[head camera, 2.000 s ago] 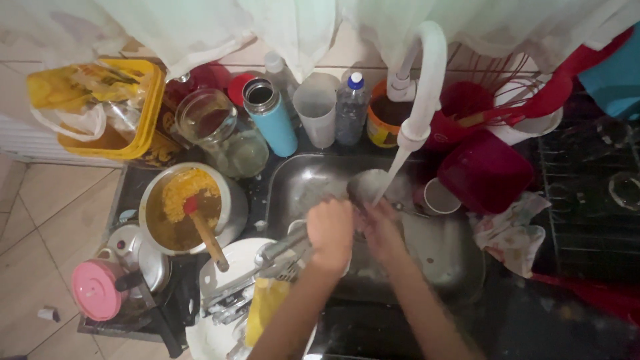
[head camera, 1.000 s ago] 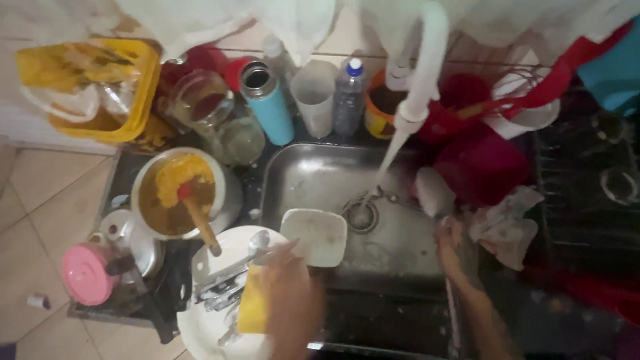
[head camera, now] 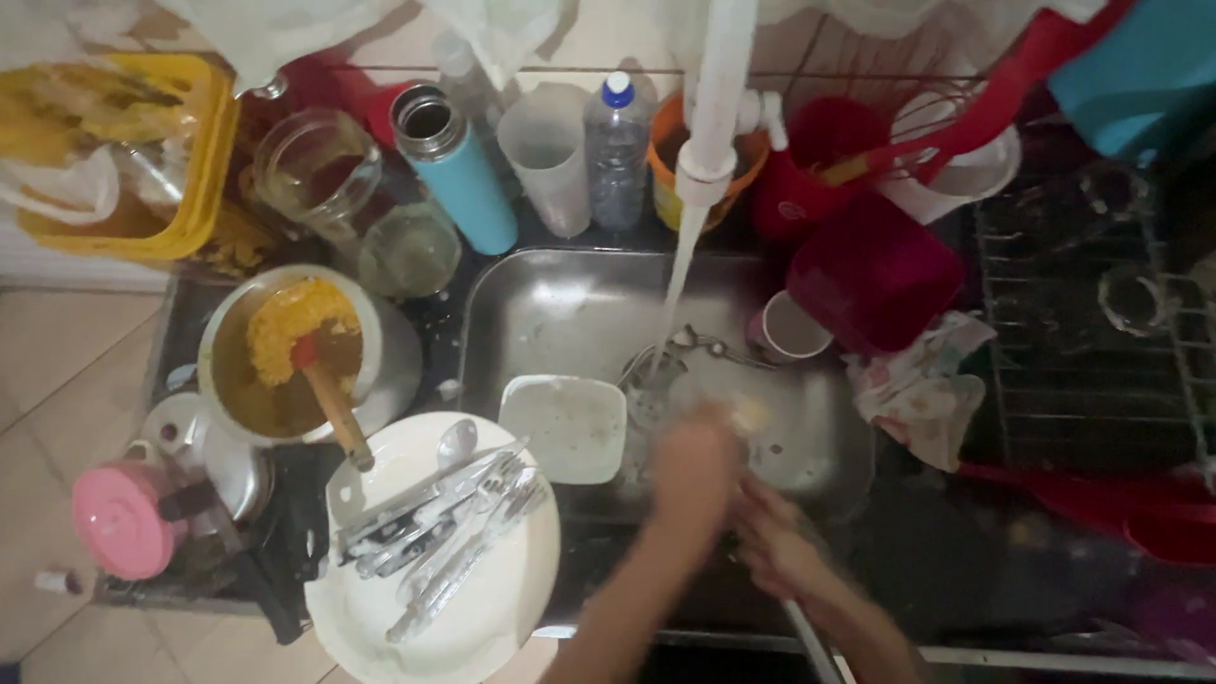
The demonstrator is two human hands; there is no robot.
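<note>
Over the sink basin (head camera: 560, 323), my left hand (head camera: 698, 465) is blurred and closed, with a pale yellow blur, seemingly the yellow sponge (head camera: 750, 414), at its fingers. Just below it to the right, my right hand (head camera: 779, 546) grips a long-handled metal utensil (head camera: 809, 638), whose handle runs down toward the counter's front edge; its head is hidden or blurred. Water falls from the white faucet (head camera: 708, 171) near the drain (head camera: 655, 375). A whitish square container (head camera: 562, 429) lies in the basin, left of my hands. Soapy cutlery (head camera: 456, 532) rests on a white plate (head camera: 518, 608).
A pot with a wooden-handled utensil (head camera: 332, 408) stands left. Behind the basin are a blue bottle (head camera: 470, 190), a plastic cup (head camera: 551, 161) and a water bottle (head camera: 617, 157). A cup (head camera: 793, 328) and a dark red container (head camera: 879, 271) sit at right, near a wire rack (head camera: 1064, 351).
My left hand has moved right from the plate to the basin, near my right hand. The yellow sponge has left the cutlery plate. The view has shifted closer.
</note>
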